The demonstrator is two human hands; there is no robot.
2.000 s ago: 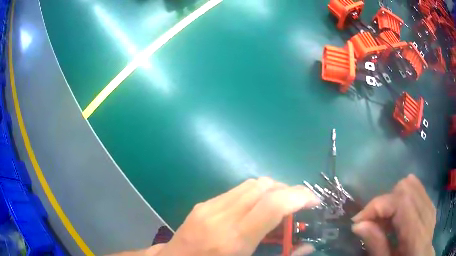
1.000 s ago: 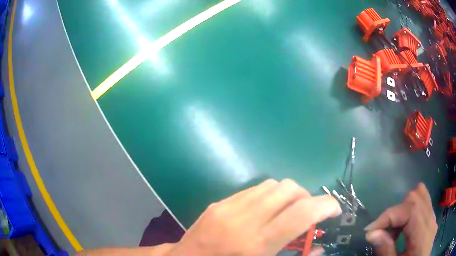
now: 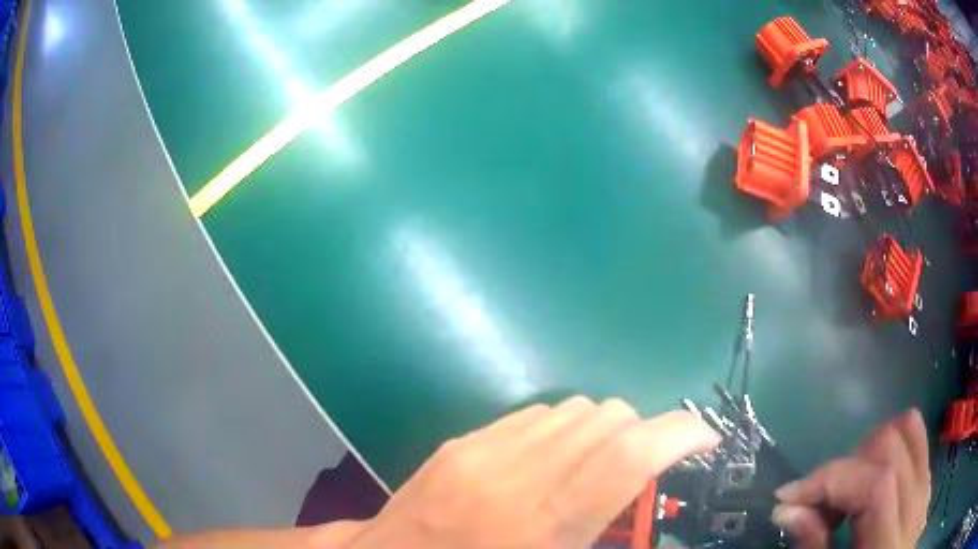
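My left hand (image 3: 536, 472) is at the bottom centre, closed round an orange connector housing (image 3: 641, 517) that is mostly hidden under the fingers and cut by the lower edge. Two silver square lugs (image 3: 735, 475) stick out to its right. A bundle of thin black wires with silver crimp terminals (image 3: 747, 424) lies just above the lugs; one tip points away up the mat. My right hand (image 3: 871, 488) is right of the lugs, thumb and forefinger tips together. Whether it pinches a dark wire cannot be made out.
Several orange connectors with lugs and black wires (image 3: 774, 163) lie heaped at the upper right of the green mat (image 3: 515, 193), more along the right edge. A yellow tape line (image 3: 354, 84) crosses the upper left. A grey strip (image 3: 161, 290) and blue bins (image 3: 30, 429) are at the left.
The view has shifted, so the heap sits further right and lower than in the earliest frame. Both hands stay beside the housing and lugs, with only small movements.
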